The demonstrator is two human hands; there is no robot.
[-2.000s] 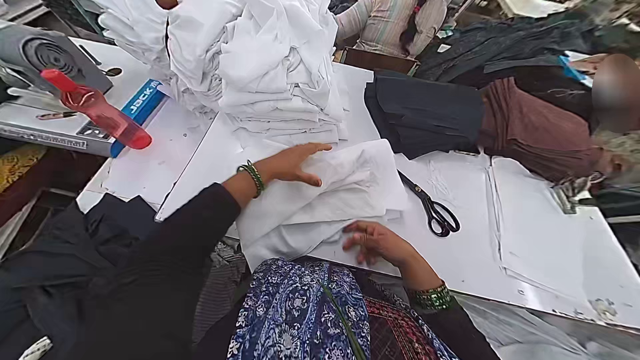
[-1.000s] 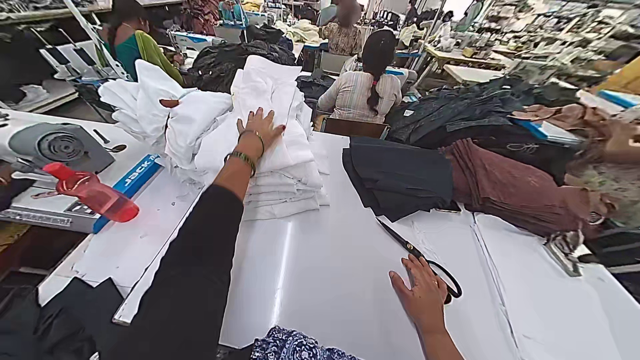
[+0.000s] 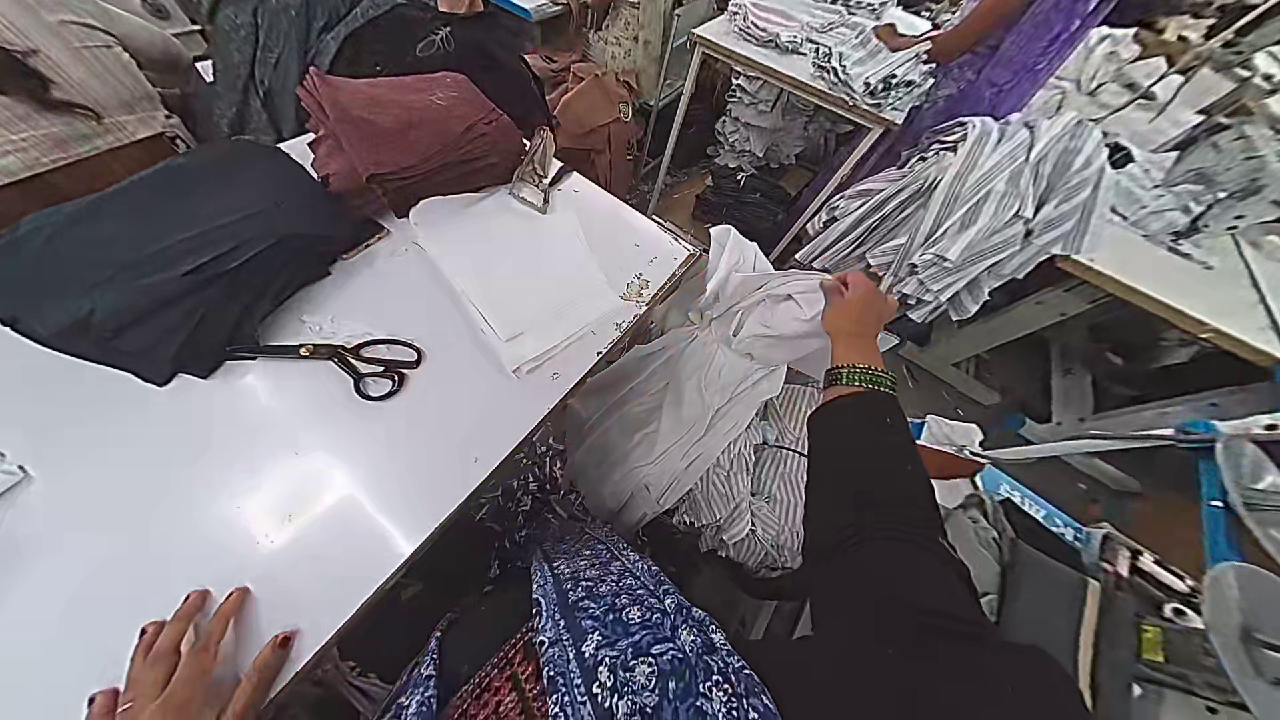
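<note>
My left hand (image 3: 195,660) rests spread on the white tabletop (image 3: 400,520) near its front edge, holding nothing. Out to the right, my right hand (image 3: 855,310) grips a white cloth garment (image 3: 690,370) that hangs beside the table's right edge. Under that garment sits a bundle of striped cloth (image 3: 755,490). Black-handled scissors (image 3: 340,360) lie on the table, their blade tips by a dark folded cloth pile (image 3: 170,250). Flat white sheets (image 3: 520,270) lie near the far right corner, with a metal clamp-like object (image 3: 535,170) at their back edge.
A maroon cloth pile (image 3: 415,130) lies at the table's back. Beyond the gap on the right, striped garments (image 3: 960,210) hang over another table (image 3: 1180,290). Sewing machine parts (image 3: 1150,600) stand at lower right. A person's arm (image 3: 970,30) reaches over a small table (image 3: 790,75).
The view has swung far to the right. My left hand was on the white cloth stack and now lies on the tabletop. My right hand has left the scissors and holds the white garment.
</note>
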